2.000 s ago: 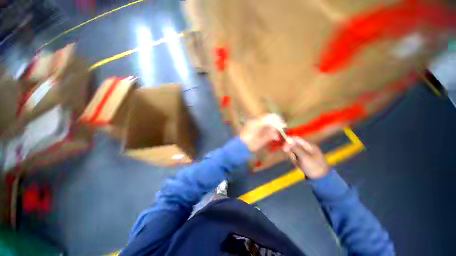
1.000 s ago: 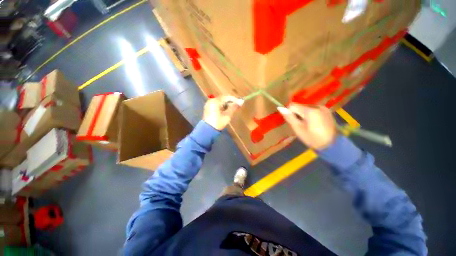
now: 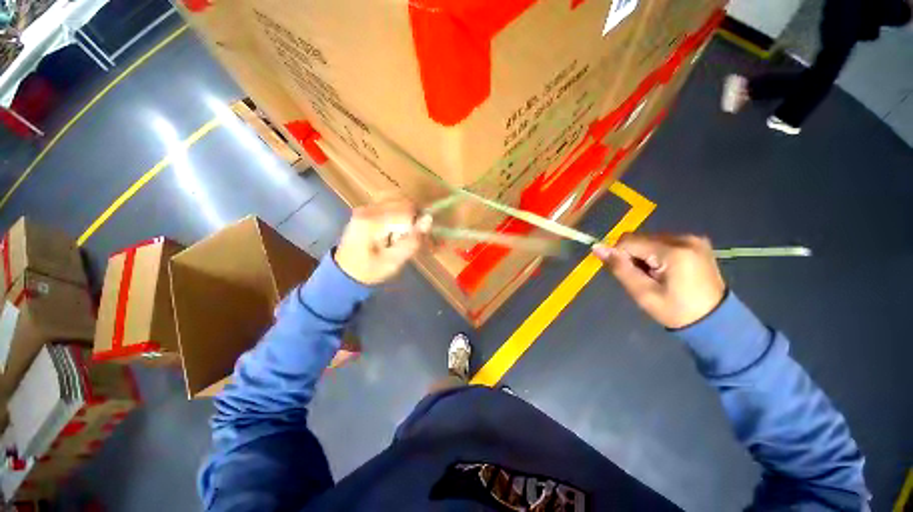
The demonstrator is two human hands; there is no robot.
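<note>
A large brown carton stack [image 3: 420,150] with red tape and black print stands in front of me, one corner towards me. A thin pale green strapping band [image 3: 531,219] runs around it and crosses near that corner. My left hand [image 3: 382,240] pinches the band left of the corner. My right hand [image 3: 669,275] grips it further right, and a free end sticks out to the right past that hand. A second strand between the hands is blurred. Both hands are bare and apart.
An open empty carton [image 3: 225,310] and a red-taped carton [image 3: 135,300] stand on the floor at left. More cartons [image 3: 50,275] and white sheets [image 3: 45,405] lie at the far left. A person's legs [image 3: 809,85] show at upper right. A yellow floor line [image 3: 541,325] passes beside the stack.
My hands have moved from close together to wide apart, with the band stretched between them. The view has shifted, and a person's legs have come into view at upper right.
</note>
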